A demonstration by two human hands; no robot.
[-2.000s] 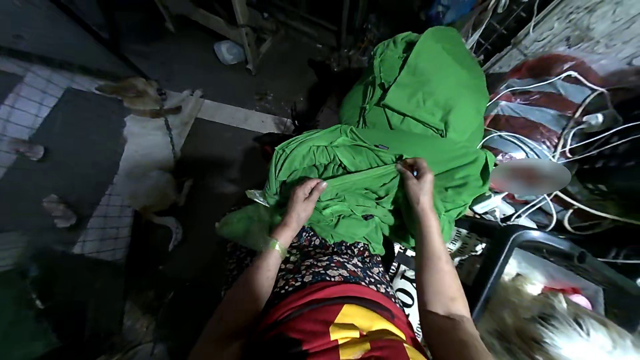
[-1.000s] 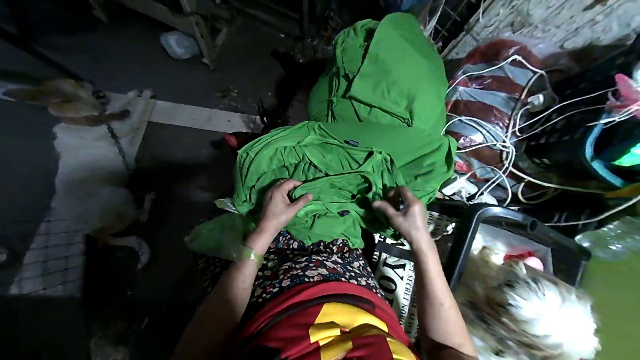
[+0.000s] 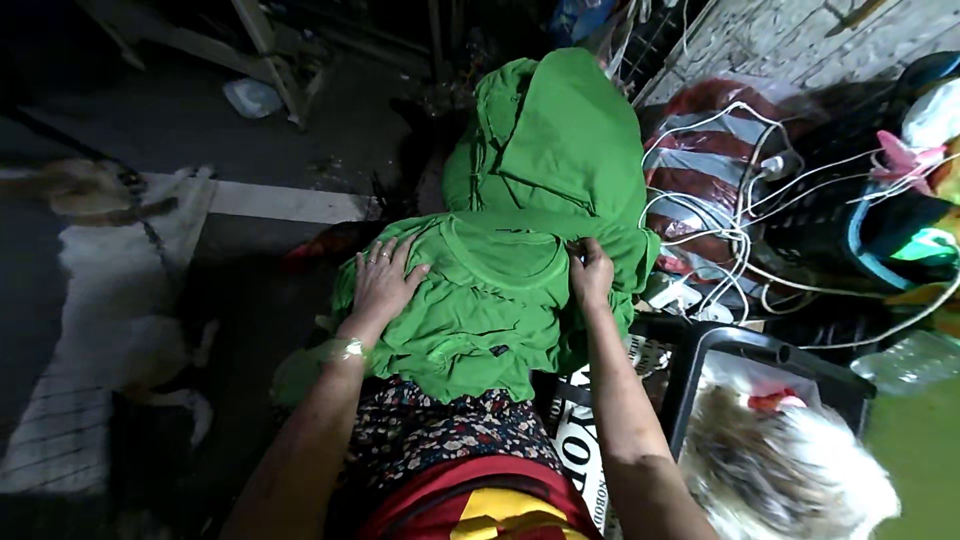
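Note:
A green T-shirt [image 3: 465, 315] lies over my lap, its round neckline spread toward the far side and its lower part wrinkled. My left hand [image 3: 386, 281] rests flat on the shirt's left shoulder, fingers apart. At the right side of the neckline, my right hand [image 3: 589, 274] pinches the fabric between thumb and fingers; something small and dark shows at the fingertips. Beyond the shirt stands a large bulging heap of green cloth [image 3: 570, 142]. A small dark tag [image 3: 499, 350] shows on the wrinkled fabric near my lap.
To the right are a black plastic bin [image 3: 787, 349] with a long-haired animal in or beside it, tangled white cables [image 3: 739, 232], a red-and-grey striped bundle [image 3: 694, 176] and a dark basket [image 3: 855, 240]. A tan-and-white dog [image 3: 135, 300] lies on the floor at left. A wooden stand [image 3: 274, 67] is behind.
The shirt's neckline, bunched before, is now spread open. My left hand has gone from gripping bunched cloth to lying flat on the shoulder. My right hand has moved to the neckline's right side.

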